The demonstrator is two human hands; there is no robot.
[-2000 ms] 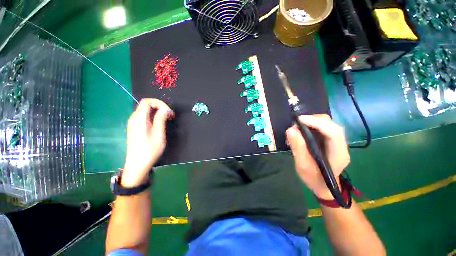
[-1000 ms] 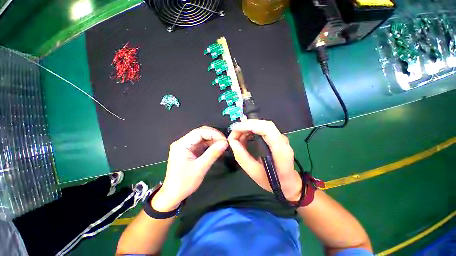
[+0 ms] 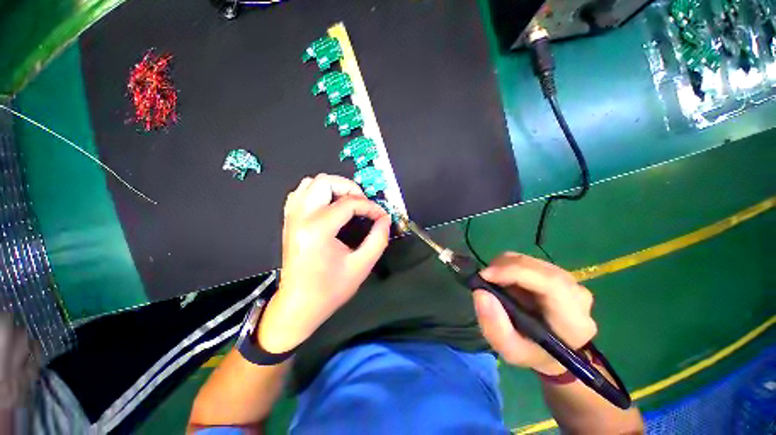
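A pale strip lies on the black mat with several green circuit boards along its left edge. My right hand holds the soldering iron by its black handle, tip at the strip's near end. My left hand is beside the lowest board with thumb and forefinger pinched near the iron tip. Whether something tiny is between those fingertips cannot be told; they partly hide the lowest board. A loose green board lies left of the strip. A pile of red wires lies at upper left.
Solder wire reaches in from the left over the black mat. The soldering station with its cord is at upper right. A clear tray holds green boards. Stacked clear trays and a person's dark striped clothing are at left.
My right hand has moved away from my left fingertips and turned the iron so its tip meets the strip's near end. My left hand stays near the strip. The whole view has shifted.
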